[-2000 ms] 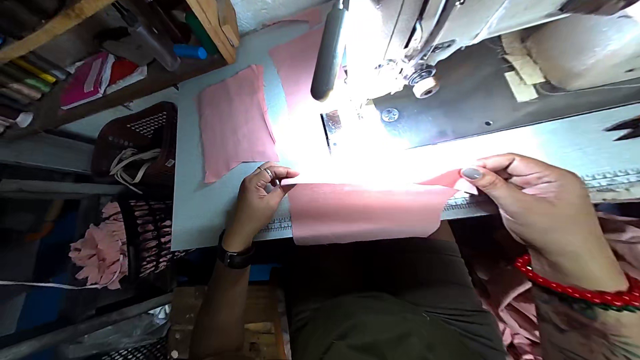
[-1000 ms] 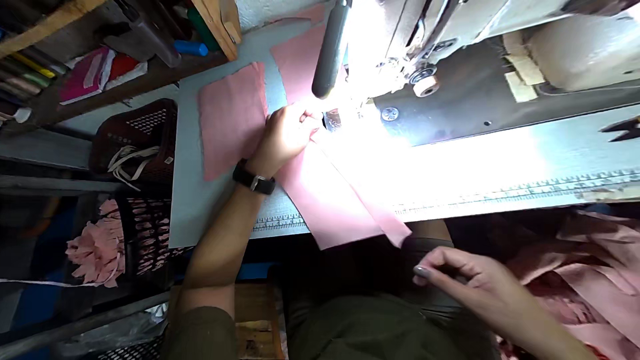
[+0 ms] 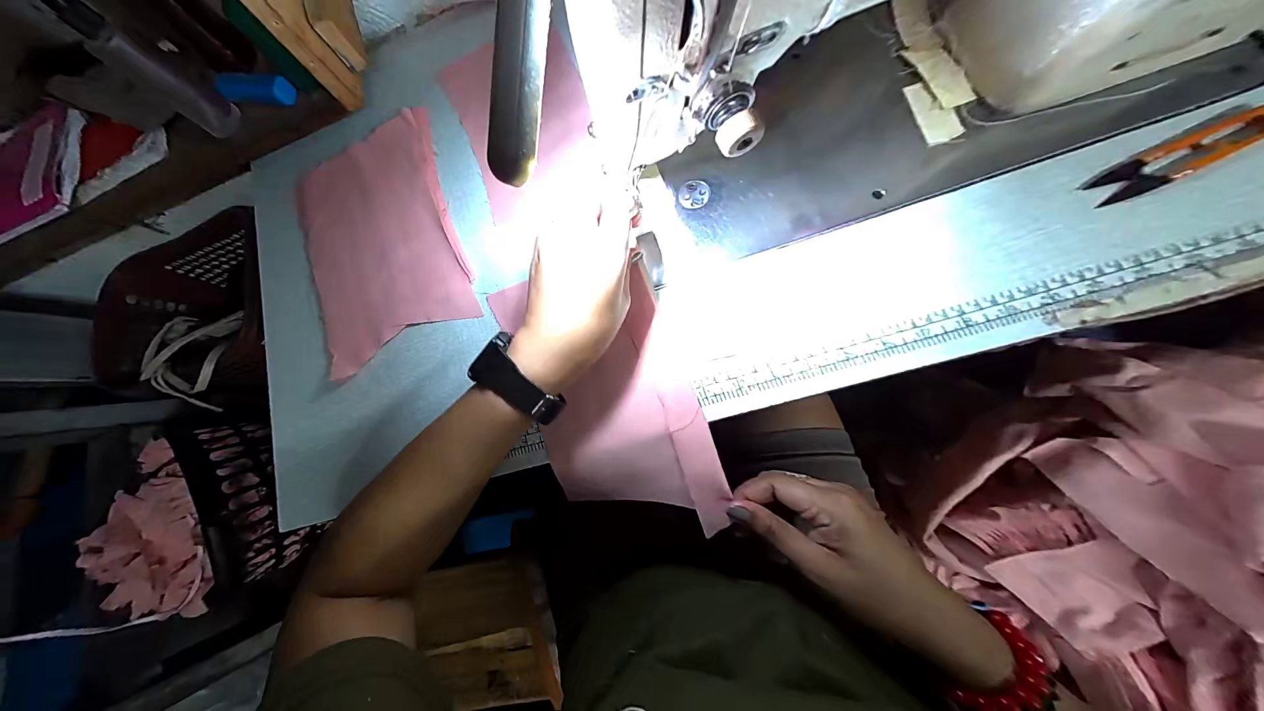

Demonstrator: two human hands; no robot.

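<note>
A pink fabric piece with a folded edge runs from the sewing machine's needle area down over the table's front edge. My left hand lies on its upper part beside the presser foot; glare washes out the fingertips, so whether they grip cannot be told. Thumb and fingers of my right hand pinch the fabric's lower right corner, below the table edge. A pink fabric stack lies to the left, and another pink piece lies behind my left hand.
Orange-handled thread snips lie at the right, behind a measuring scale along the front edge. Pink fabric is heaped at lower right. Dark plastic baskets stand left of the table, near a wooden shelf.
The fabric was held along the front edge by both hands, then turned toward the needle. My left hand has moved up to the machine. My right hand let go, then took the lower corner.
</note>
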